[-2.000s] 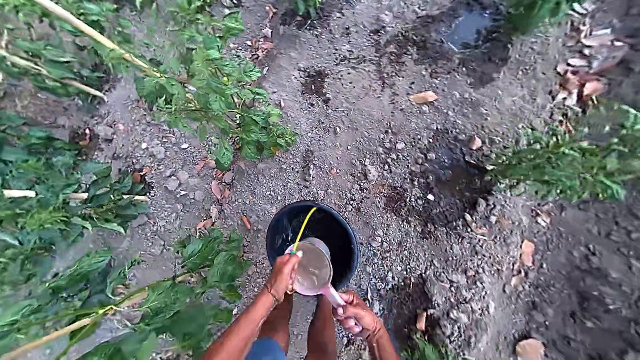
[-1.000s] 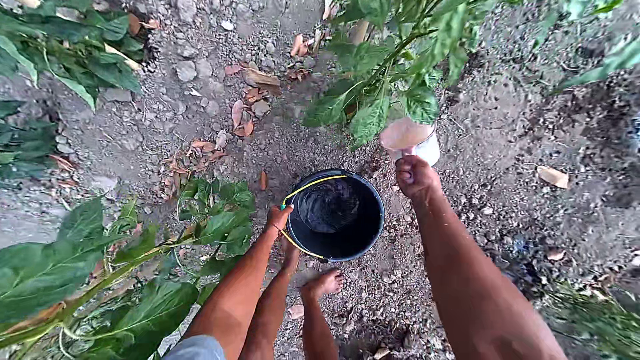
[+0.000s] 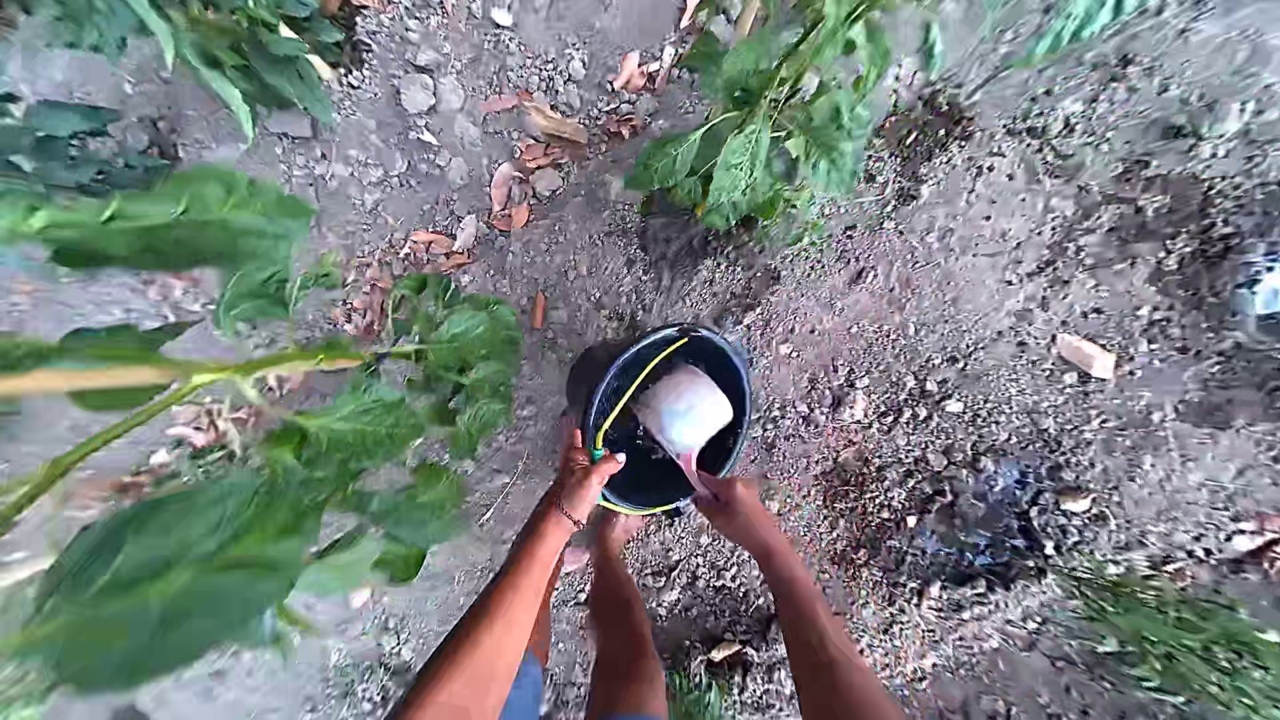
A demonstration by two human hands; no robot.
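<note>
My left hand (image 3: 585, 472) grips the yellow-and-green handle (image 3: 625, 393) of a black plastic bucket (image 3: 742, 400) at its left rim. The bucket looks slightly tilted, with a dark inside. In my right hand (image 3: 732, 500) is the pinkish handle of a pale plastic dipper (image 3: 685, 408). The dipper's cup is inside the bucket opening, its rounded outer side facing up toward me. How much water the bucket holds cannot be told.
A leafy green plant (image 3: 745, 165) grows above the bucket, and another plant (image 3: 470, 360) with big leaves spreads to the left. Dry leaves (image 3: 510, 190) and stones lie on the soil. Grass (image 3: 1180, 625) shows at lower right. My bare feet are just below the bucket.
My right hand has brought the dipper from beside the upper plant, right of the bucket, back into the bucket. My left hand has kept its hold on the bucket's handle. The view has shifted.
</note>
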